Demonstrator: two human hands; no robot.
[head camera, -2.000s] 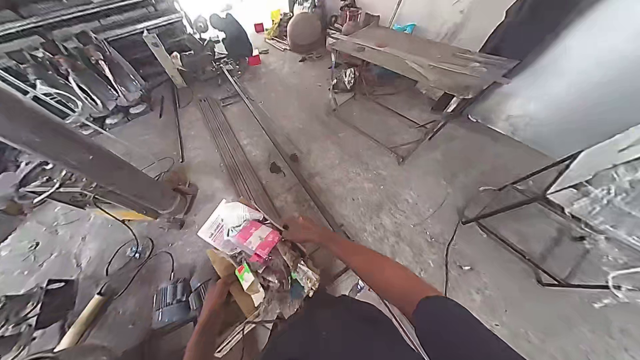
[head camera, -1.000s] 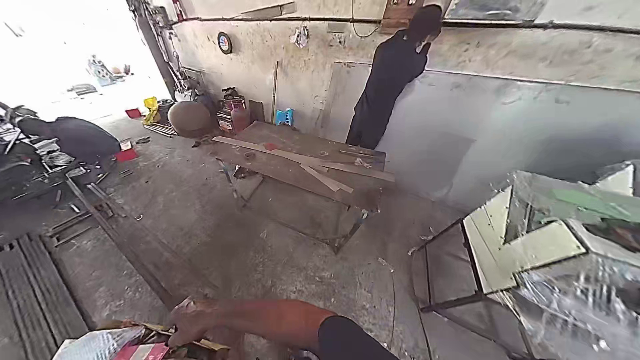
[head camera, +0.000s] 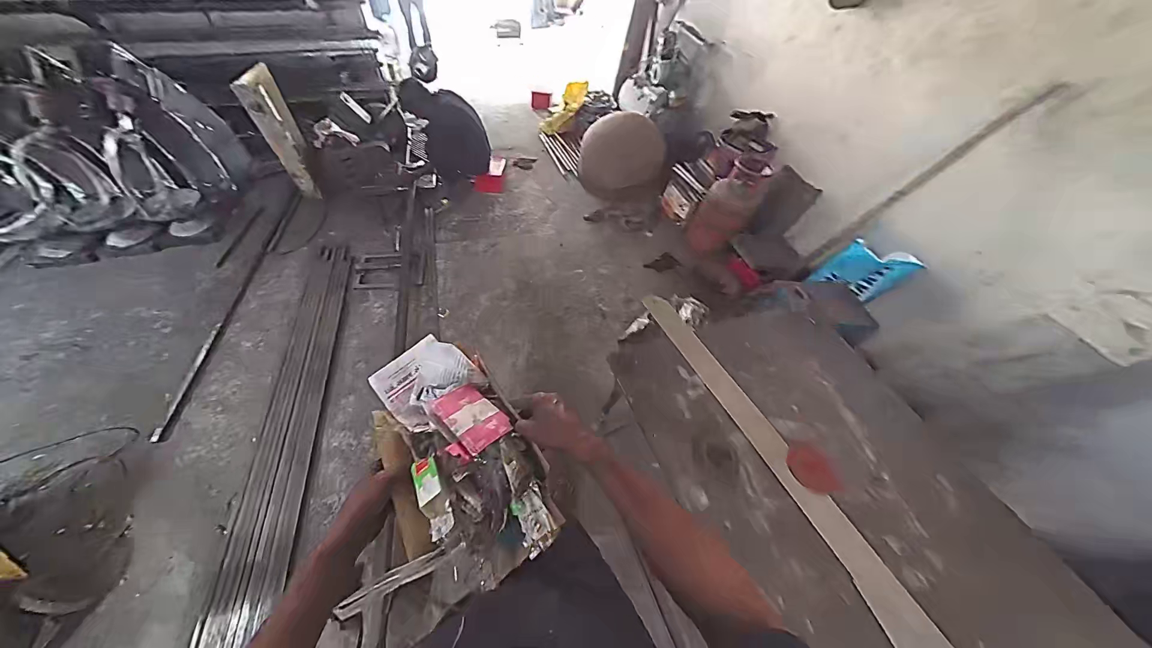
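Note:
Both my hands grip a cardboard box (head camera: 416, 522) heaped with mixed scrap, low in the middle of the head view. My left hand (head camera: 376, 493) holds its left side, and my right hand (head camera: 551, 423) clasps the upper right edge. On top of the heap lie a pink and white packet (head camera: 472, 419), a printed paper sheet (head camera: 396, 382) and crumpled clear plastic (head camera: 443, 367). A small green and white carton (head camera: 427, 482) rests near the left side. Thin strips (head camera: 396, 580) stick out at the lower left. The box's underside is hidden.
Long metal bars (head camera: 292, 405) lie on the floor at left. A worktable (head camera: 720, 432) with a long flat strip (head camera: 765, 436) stands close at right. Ahead are a large round object (head camera: 623, 155), a reddish gas cylinder (head camera: 727, 211) and a person in dark clothing (head camera: 454, 130), crouched.
The view has swung left since one second ago, and the worktable now appears much nearer at my right. The box remains in my hands. The person standing by the wall is out of view.

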